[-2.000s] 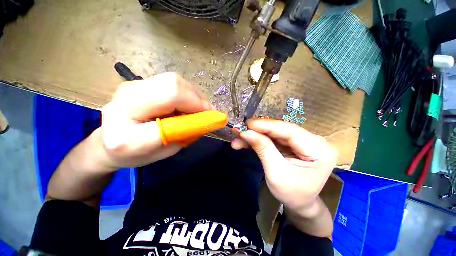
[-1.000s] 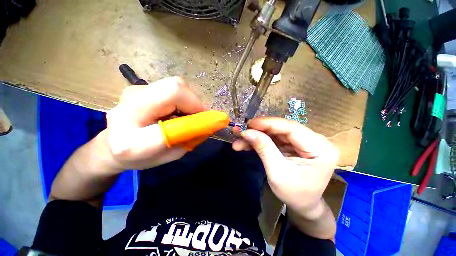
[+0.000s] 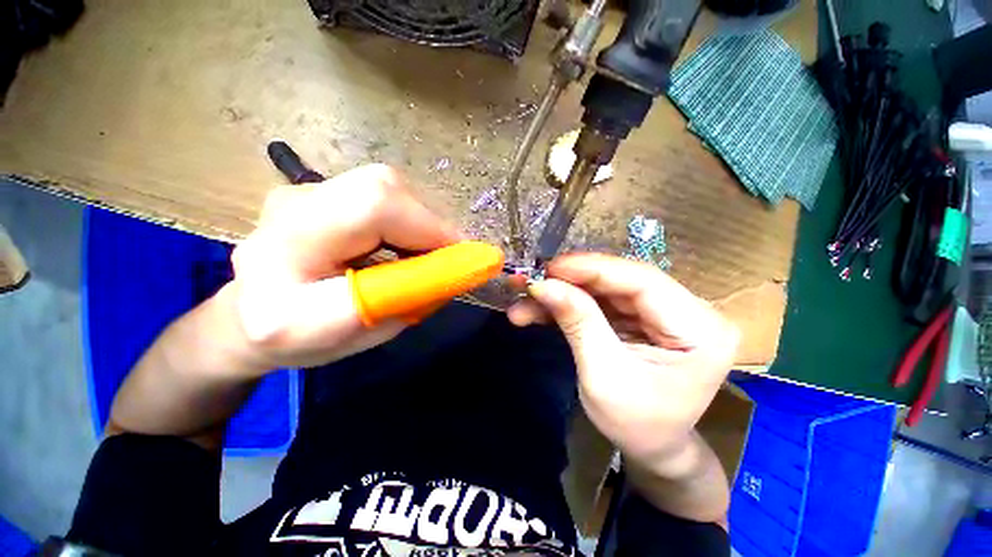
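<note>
My left hand (image 3: 326, 256), with orange finger cots, is shut on a black cable; its plug end (image 3: 292, 161) pokes out beyond the hand at the upper left. The thin wire end shows at the fingertips. My right hand (image 3: 642, 337) pinches a tiny circuit board (image 3: 534, 274) between thumb and forefinger, against the wire end. The soldering iron (image 3: 562, 212) points down with its tip right at the board. The curved solder feed tube (image 3: 516, 180) ends just left of the tip. The exact contact of tip and wire is too small to tell.
Loose small boards (image 3: 646, 239) lie right of the iron, with PCB panels (image 3: 753, 114) behind. A fan (image 3: 435, 20) stands at the back. Finished leads (image 3: 870, 152) and red-handled pliers (image 3: 925, 364) lie on the green mat (image 3: 807, 326). A round pad (image 3: 566, 158) sits behind the iron.
The plug end and my left hand have shifted slightly right. Both hands stay together under the iron tip with the same hold. The view has moved a little.
</note>
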